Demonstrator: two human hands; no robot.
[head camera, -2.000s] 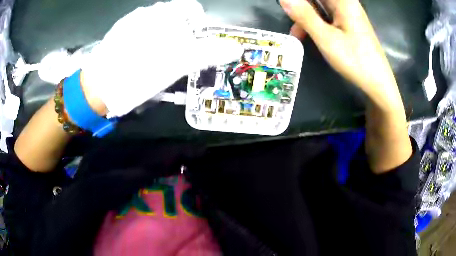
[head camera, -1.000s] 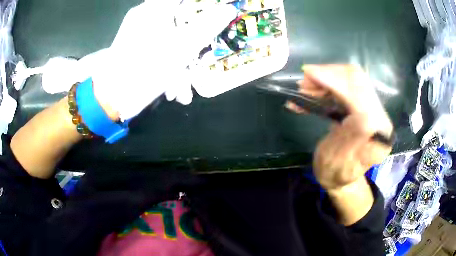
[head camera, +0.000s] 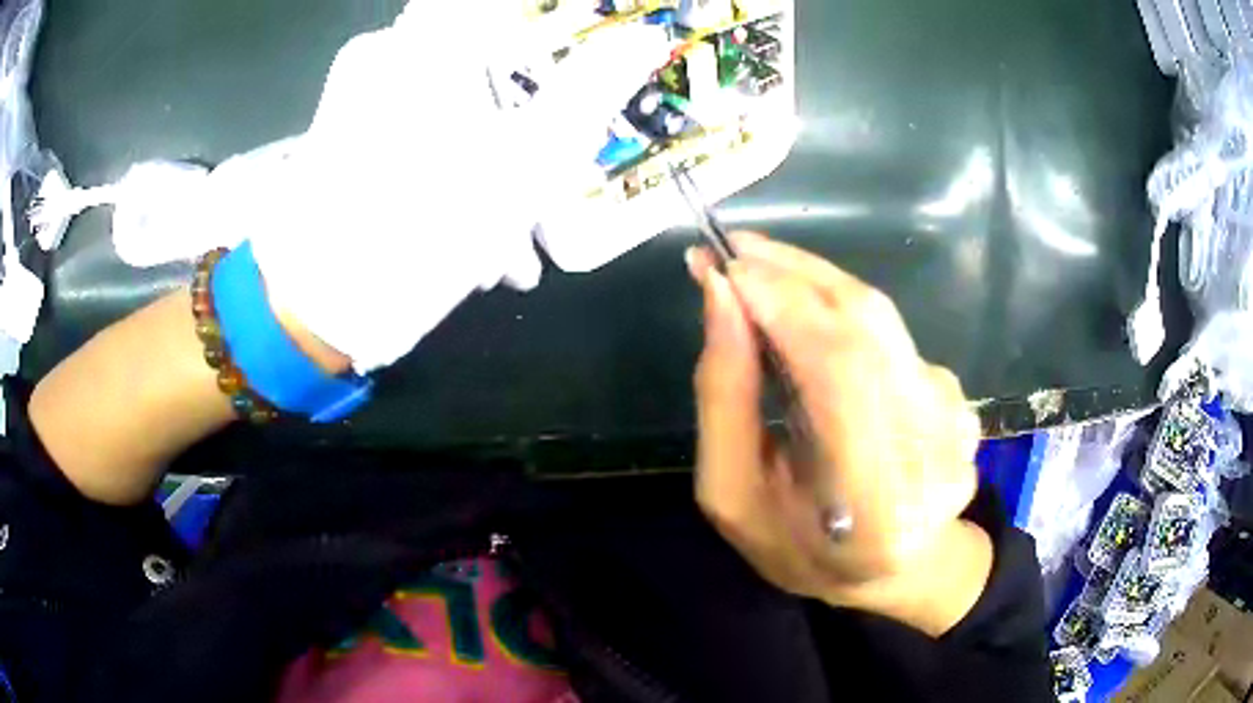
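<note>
The white power strip housing (head camera: 605, 245) is tilted at the top centre, its upper edge cut off by the frame. Its green circuit board (head camera: 742, 66), wires and brass contact strips (head camera: 646, 176) show inside. My left hand (head camera: 399, 192), in a white glove, holds the housing by its left side; the glare hides its fingers. My bare right hand (head camera: 838, 412) holds dark metal tweezers (head camera: 715, 236) like a pen, with the tips at the brass strip along the housing's near edge.
The dark green mat (head camera: 962, 316) lies under the work. A white bagged cord (head camera: 158, 213) lies at the left. Clear plastic bags and a cord end (head camera: 1146, 330) are at the right. Wrapped board assemblies (head camera: 1138, 588) are heaped at the lower right, beside cardboard (head camera: 1189, 659).
The housing has been drawn up and tilted by my left hand. My right hand has come down from the top right, then moved left to bring the tweezers' tips onto the housing.
</note>
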